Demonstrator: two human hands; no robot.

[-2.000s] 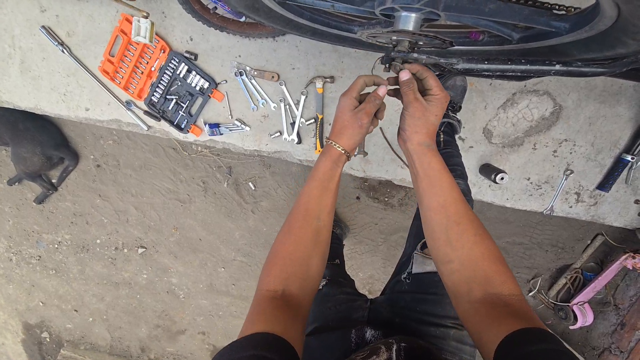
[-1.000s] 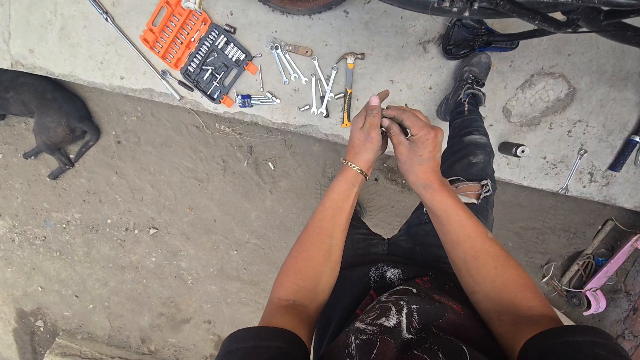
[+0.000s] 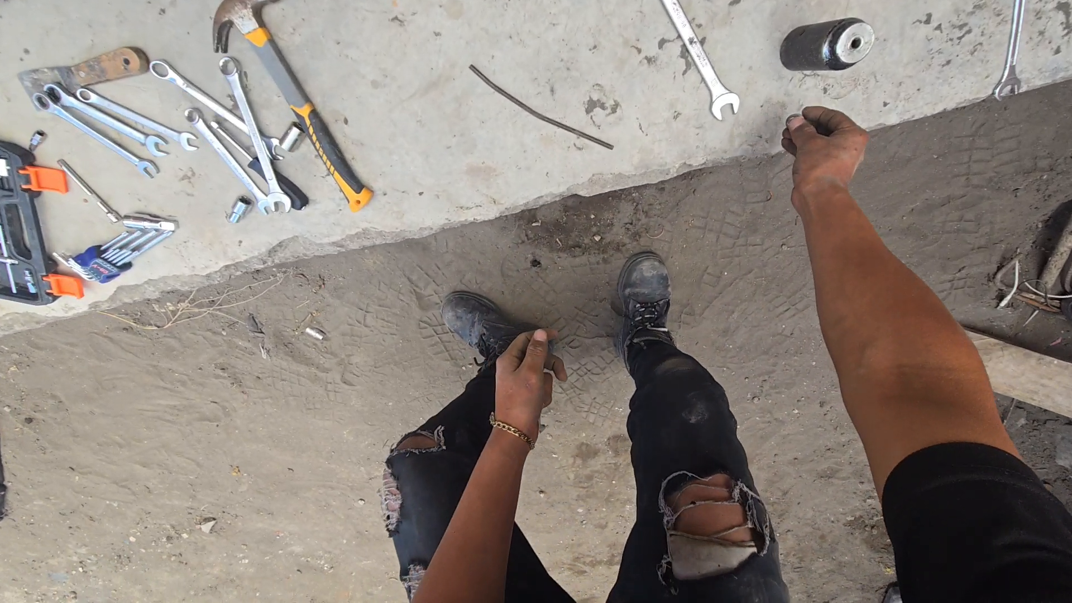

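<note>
My right hand [image 3: 825, 151] reaches over the edge of the concrete slab, a small round metal piece [image 3: 793, 121] pinched at its fingertips. Just above it a black cylinder with a holed metal end [image 3: 825, 44] lies on its side. An open-end wrench [image 3: 702, 59] is on the slab to the hand's upper left. My left hand [image 3: 529, 368] hangs over the dirt in front of the left boot, fingers curled and thumb raised; whether anything small is between them cannot be told. A thin dark rod or cable piece [image 3: 540, 109] lies on the concrete.
At the left of the slab [image 3: 435, 180] are a claw hammer [image 3: 314, 126], several combination wrenches [image 3: 251, 117], a scraper [image 3: 100, 69], a hex key set [image 3: 121, 247] and a socket case [image 3: 25, 226]. Another wrench [image 3: 1013, 46] is at the far right. Boots [image 3: 645, 289] stand on the dirt.
My hands, together at the wheel hub two seconds ago, are now apart: the right reaches out toward the black cylinder, the left is lower. The view has shifted and the wheel is out of sight.
</note>
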